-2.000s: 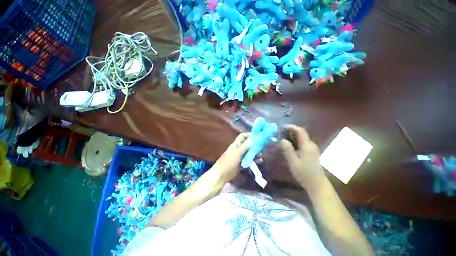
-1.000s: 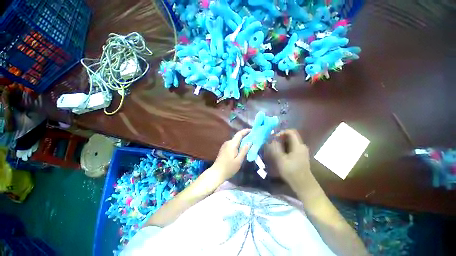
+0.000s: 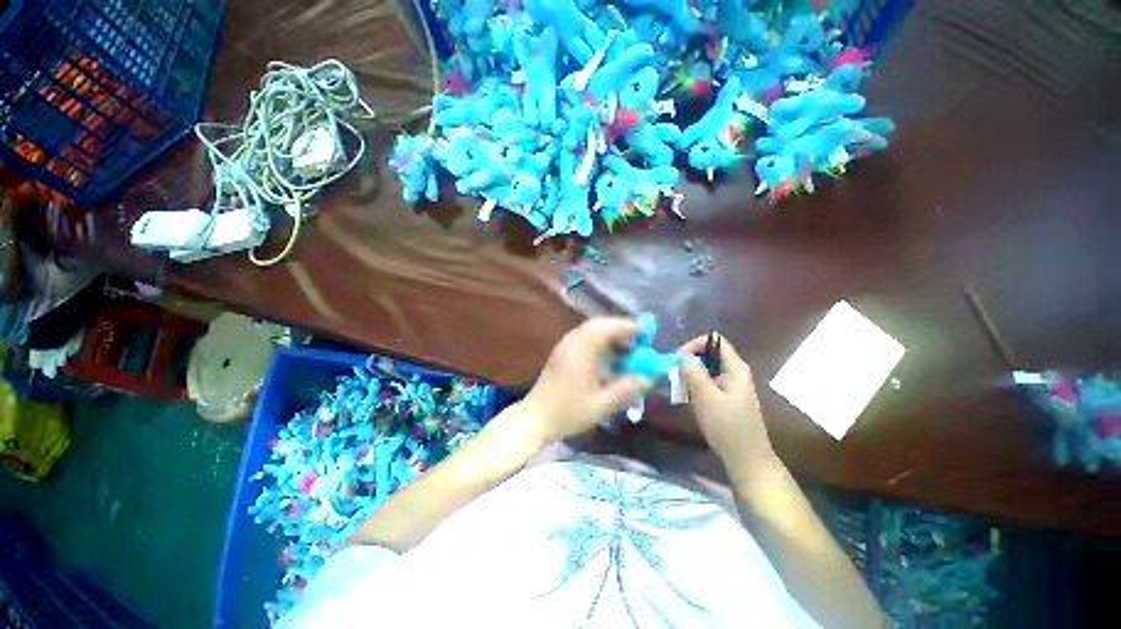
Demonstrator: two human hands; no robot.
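Observation:
A light blue plush toy [image 3: 645, 356] is held above the near part of the table. My left hand [image 3: 582, 378] is closed around it and covers much of it. My right hand [image 3: 725, 396] is at the toy's right side, with a small dark pointed tool [image 3: 713, 354], likely thread snips, between its fingers. A small white label [image 3: 677, 383] shows between the toy and my right fingertips; whether the fingers pinch it is hard to tell.
A large heap of blue toys [image 3: 566, 135] lies at the far side. A white pad [image 3: 838, 370] and a thin brown stick [image 3: 991, 324] are at right, near more toys [image 3: 1088, 418]. Coiled cord [image 3: 289, 141] and a power strip [image 3: 197, 231] are upper left. A blue tub [image 3: 236, 516] of toys stands lower left.
The toy has turned in my left hand, which now covers more of it. My right hand has turned, and the dark tool tip now shows pointing up.

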